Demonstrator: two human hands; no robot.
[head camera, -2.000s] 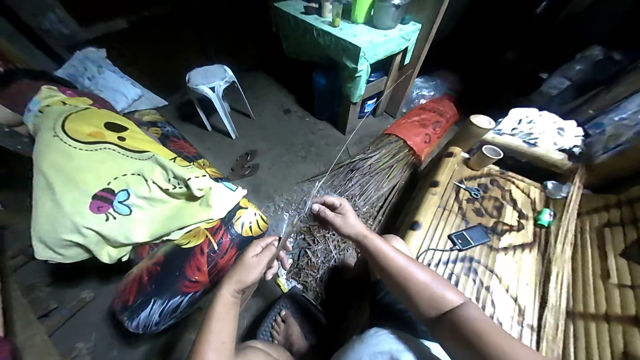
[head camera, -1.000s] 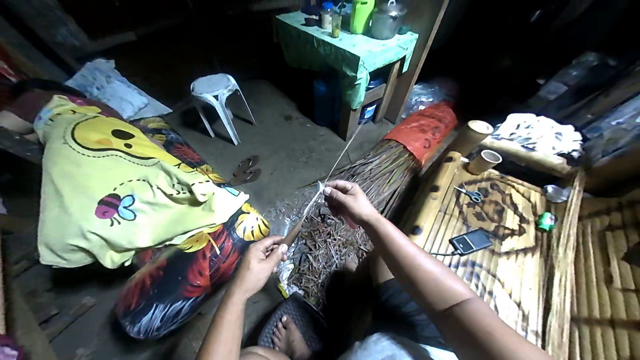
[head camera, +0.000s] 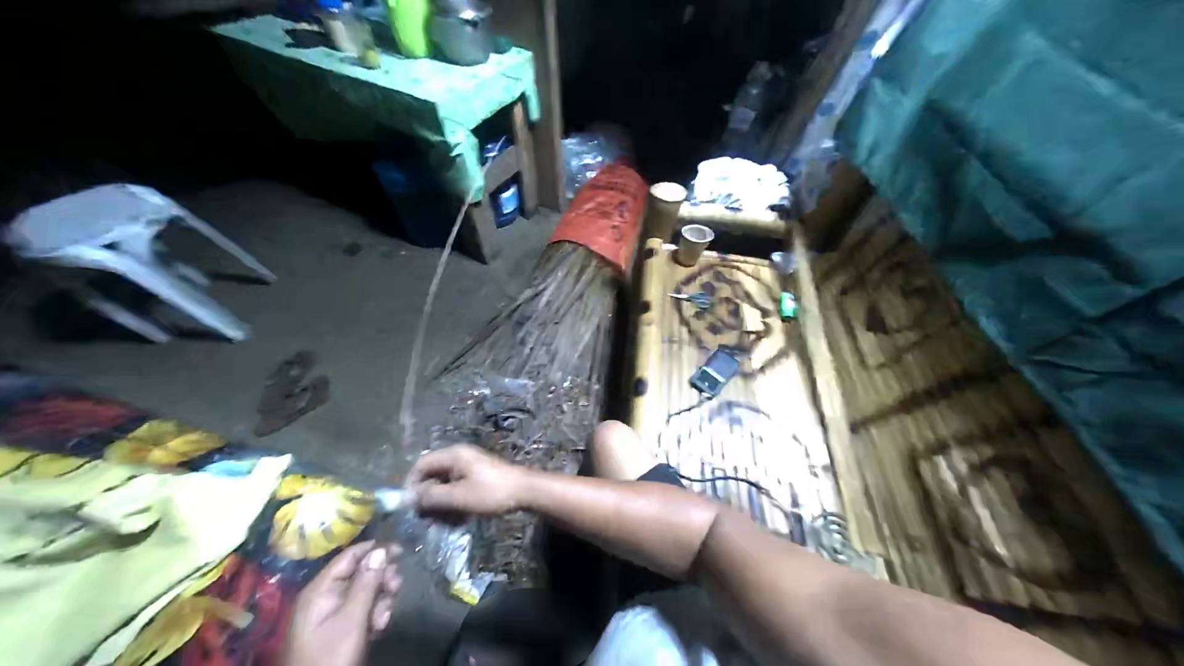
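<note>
Near the lower middle, my right hand (head camera: 458, 483) is closed on a thin strip (head camera: 427, 319), which rises from it toward the green-covered table. Something small and pale shows at its fingertips. My left hand (head camera: 350, 597) is lower and to the left, its fingers curled; whether it holds anything is too blurred to tell. Beyond the hands lies a bundle of thin dry sticks (head camera: 564, 310), its far end wrapped in a red sack (head camera: 606, 215). Dark scraps (head camera: 527, 430) and clear plastic lie at its near end.
A bamboo bench (head camera: 661, 361) on the right bears scissors (head camera: 694, 299), a small device (head camera: 714, 372) with a cord and a cup (head camera: 694, 244). At left are a white plastic stool (head camera: 139, 250), slippers (head camera: 291, 393) and a yellow cloth (head camera: 102, 564) over patterned fabric. A green-covered table (head camera: 370, 79) stands behind.
The view has swung to the right, bringing in a teal sheet. My left hand is now apart from the strip near my right hand, where earlier both hands were at it.
</note>
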